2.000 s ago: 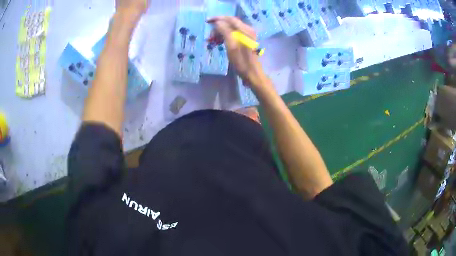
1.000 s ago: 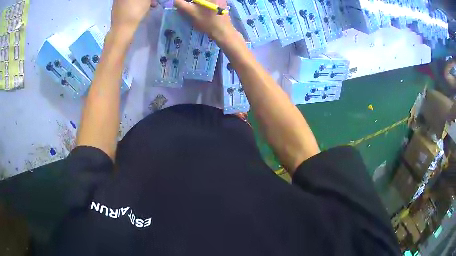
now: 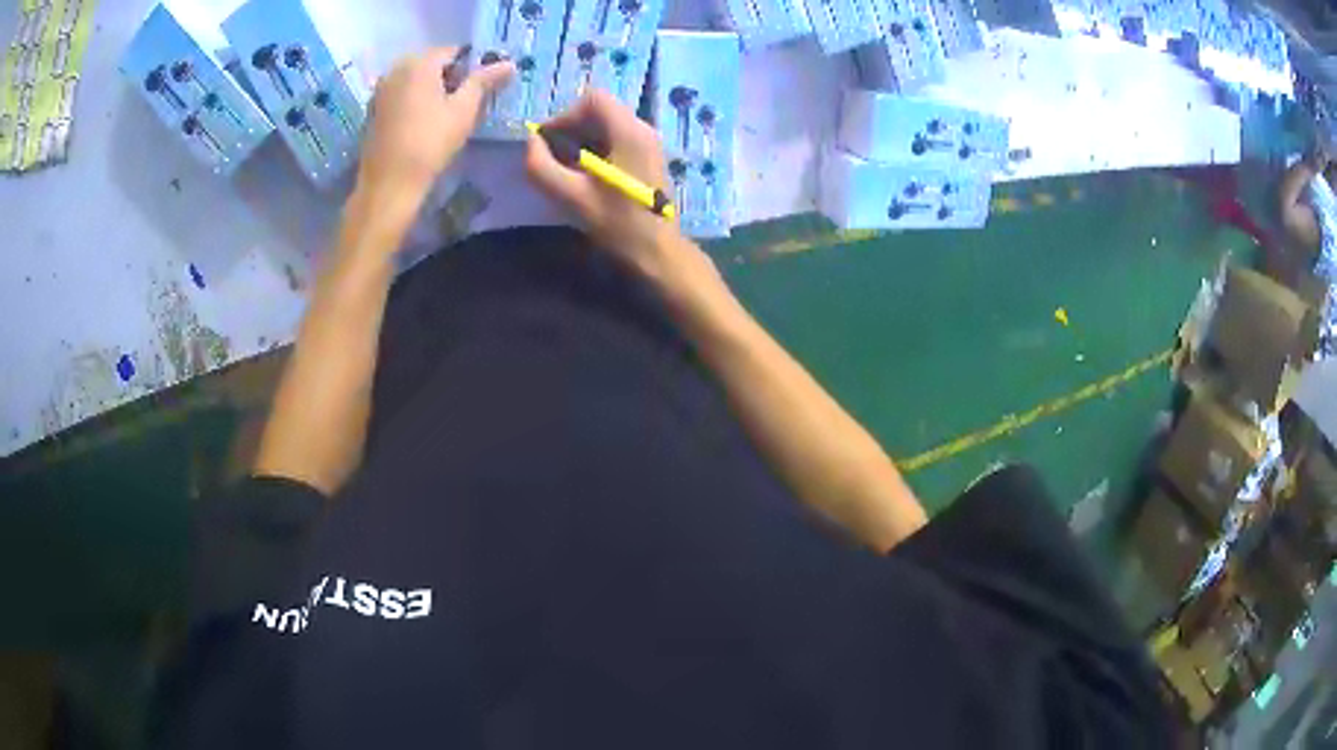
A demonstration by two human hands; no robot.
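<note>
My right hand (image 3: pixel 609 169) holds a slim yellow pen-like tool (image 3: pixel 623 179) with dark parts. It is just in front of the near ends of two light blue retail boxes (image 3: pixel 525 44) (image 3: pixel 609 44) standing side by side. My left hand (image 3: pixel 422 125) is at the near left corner of the left box, fingers bent, with a small dark thing at the fingertips. Whether it grips anything is unclear. Another blue box (image 3: pixel 694 139) lies right of my right hand, nearer the table edge. The boxes show dark earphone-like pictures.
Two tilted blue boxes (image 3: pixel 191 88) (image 3: pixel 298 88) lie at left, beside a yellowish label sheet (image 3: pixel 40 81). Two more (image 3: pixel 938 132) (image 3: pixel 916 194) lie at the table's right edge. Rows of boxes (image 3: pixel 894 37) run along the back. Brown cartons (image 3: pixel 1246 337) are piled beyond the green floor.
Both hands have come down from the top of the view to the near ends of the middle boxes. The yellow tool stays in my right hand. The view has shifted.
</note>
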